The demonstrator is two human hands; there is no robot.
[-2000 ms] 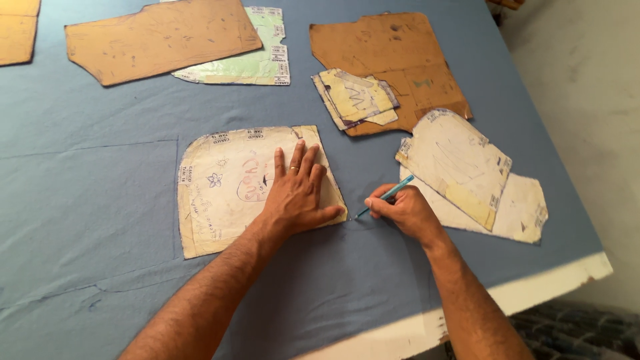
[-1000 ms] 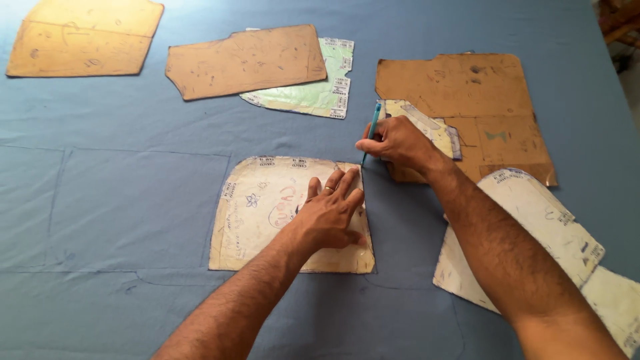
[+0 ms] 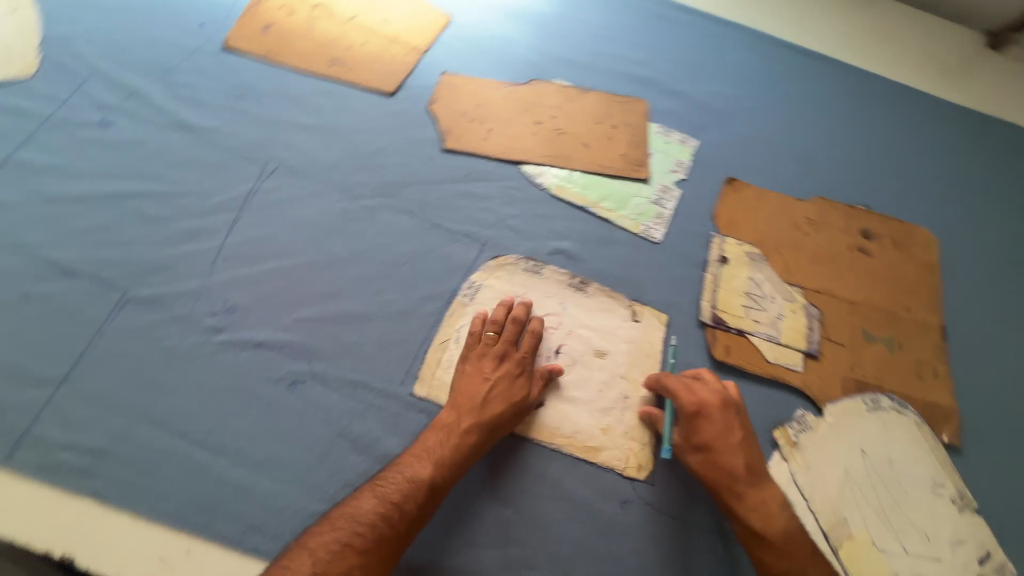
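Note:
A cream paper pattern piece [image 3: 600, 384] with a rounded upper edge and taped, worn borders lies flat on blue fabric [image 3: 320, 336]. My left hand [image 3: 504, 360], a ring on one finger, rests palm down on its left half with the fingers spread. At the pattern's right edge is my right hand [image 3: 696, 416], with a light-blue pen [image 3: 670, 400] held between thumb and fingers; its fingertips reach the pattern's edge. Drawn lines run on the fabric along the pattern's left side and farther left.
Brown card patterns [image 3: 544, 124] [image 3: 340, 40] lie beyond, one over a green pattern [image 3: 616, 200]. At right, a large brown pattern [image 3: 888, 272] bears small yellowish patterns [image 3: 752, 296]; cream patterns [image 3: 888, 480] lie nearer. A pale table edge [image 3: 120, 520] shows at lower left.
My right hand has come down from the pattern's top right corner to its right edge, still with the pen. My left hand stays on the pattern. The view has turned and shifted.

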